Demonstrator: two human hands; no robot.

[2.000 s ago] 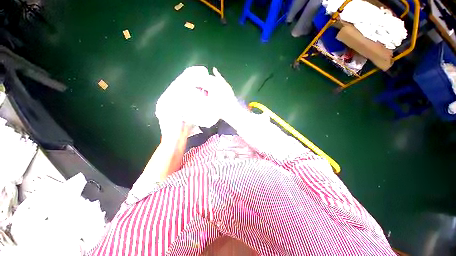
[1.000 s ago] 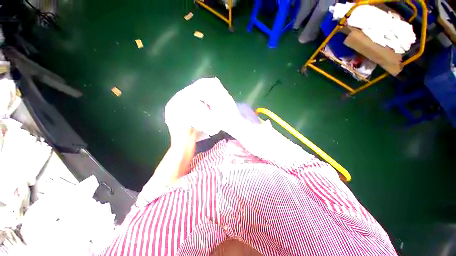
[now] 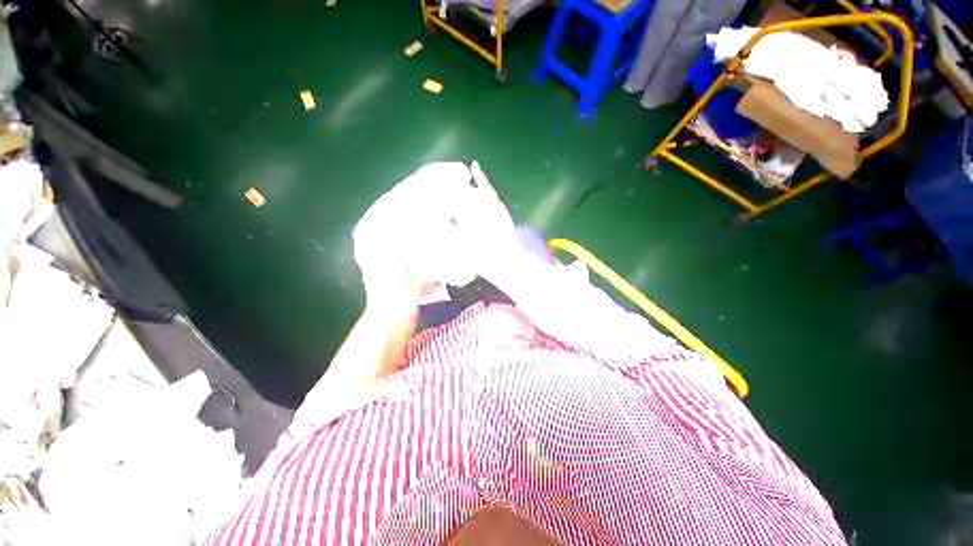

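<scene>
A bright white garment piece (image 3: 421, 219) is held in the air in front of the striped shirt, at the middle of the view. It is overexposed, so its folds hardly show. My left hand (image 3: 403, 296) is at its lower edge, with the fingers hidden by the cloth. My right hand (image 3: 501, 247) is at its right side, washed out to white, and its outline blends with the cloth. A small dark reddish spot shows on the white area.
White cut pieces (image 3: 139, 453) lie heaped at the left beside a grey edge. A yellow rail (image 3: 651, 309) runs at the right of my body. A yellow cart (image 3: 704, 179) with white pieces and a blue stool (image 3: 597, 53) stand ahead. A person's grey trouser legs (image 3: 680, 48) show beside the stool.
The hands and white piece have shifted slightly right and down in the view, as have the cart, stool and floor scraps. The reddish spot shows smaller. The hands stay at the cloth.
</scene>
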